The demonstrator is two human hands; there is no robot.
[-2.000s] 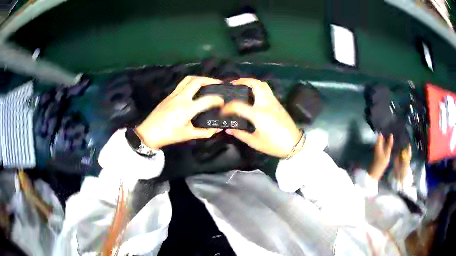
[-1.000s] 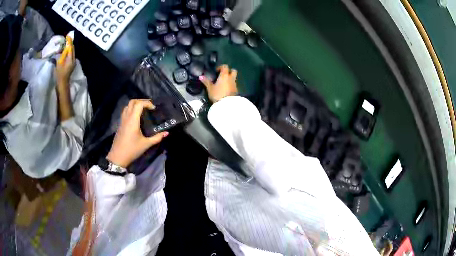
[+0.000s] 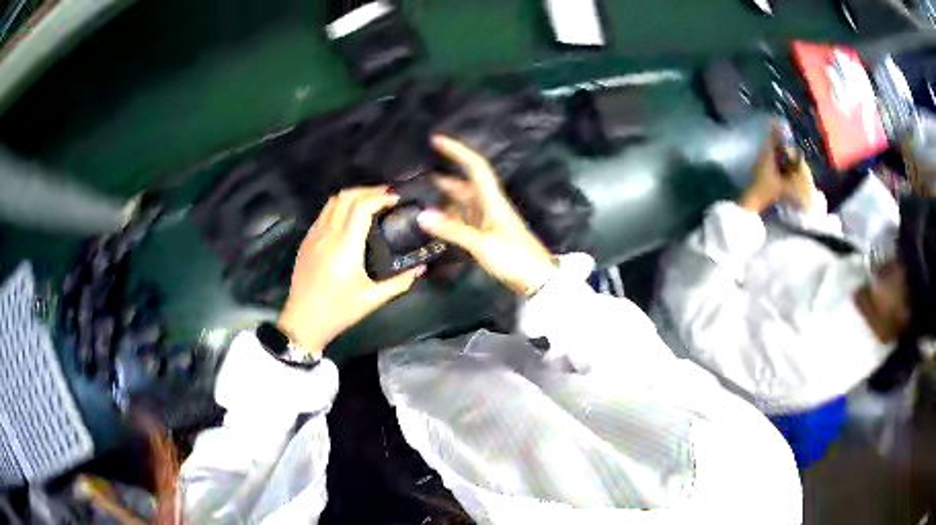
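Observation:
My left hand holds a black housing by its edge, with small white marks along its near side. A dark cap shows in the middle of the housing. My right hand is at the housing's right side, blurred, its thumb close to or on the cap and its index finger raised; whether it grips anything I cannot tell. A dark pile of housings lies behind my hands, blurred. Small black caps lie in a loose heap at the left.
A white tray is at the far left. Units with white labels stand on the green conveyor at the top; one is a dark box. At the right are a neighbour's hands and a red tray. Dark housings lie right of the pile.
The view has swung back from the caps to the pile. My right hand has left the caps and come to the housing in my left hand, where a cap now shows.

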